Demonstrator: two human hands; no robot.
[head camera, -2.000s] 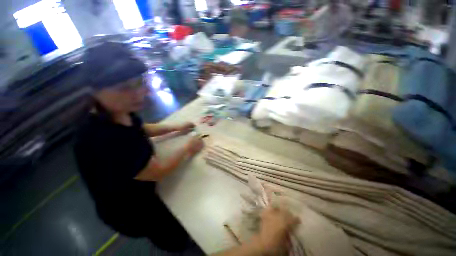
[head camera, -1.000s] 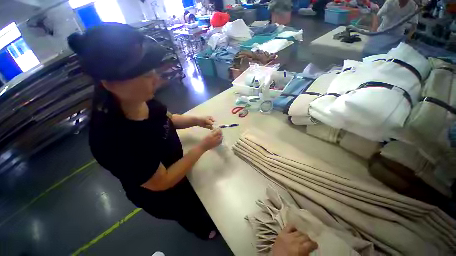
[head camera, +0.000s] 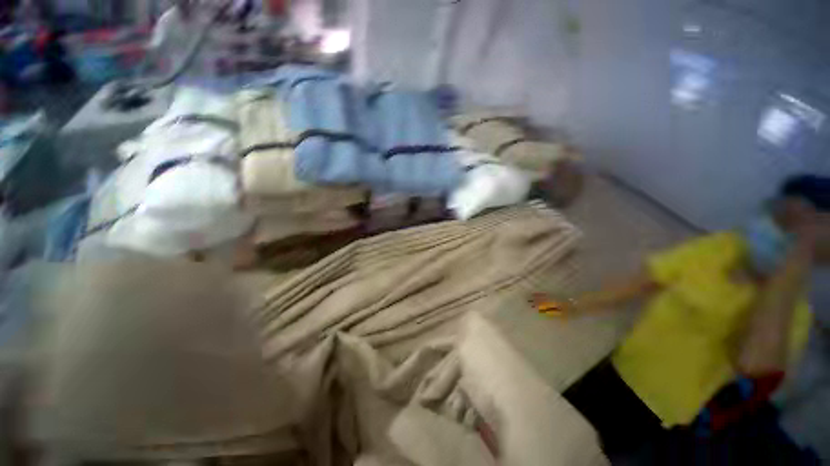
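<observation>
The frame is heavily blurred. A beige curtain panel (head camera: 391, 278) lies in long pleats across the beige table. A loose beige cloth part (head camera: 164, 346) rises close to the camera at the lower left, as a broad blurred flap. More beige cloth (head camera: 514, 391) is bunched and folded at the bottom centre, with a small reddish patch in a fold that I cannot identify. Neither my left hand nor my right hand can be made out; the cloth may hide them.
White, cream and light-blue tied bundles (head camera: 332, 136) are stacked behind the panel. A person in a yellow top (head camera: 687, 319) stands at the table's right side, one arm reaching over it with a small orange object (head camera: 551, 307). A pale wall (head camera: 628, 100) stands behind.
The view has swung right. The person in black and the scissors have left the picture, and the person in yellow has entered. The hand on the pleated cloth no longer shows; cloth stands raised at left.
</observation>
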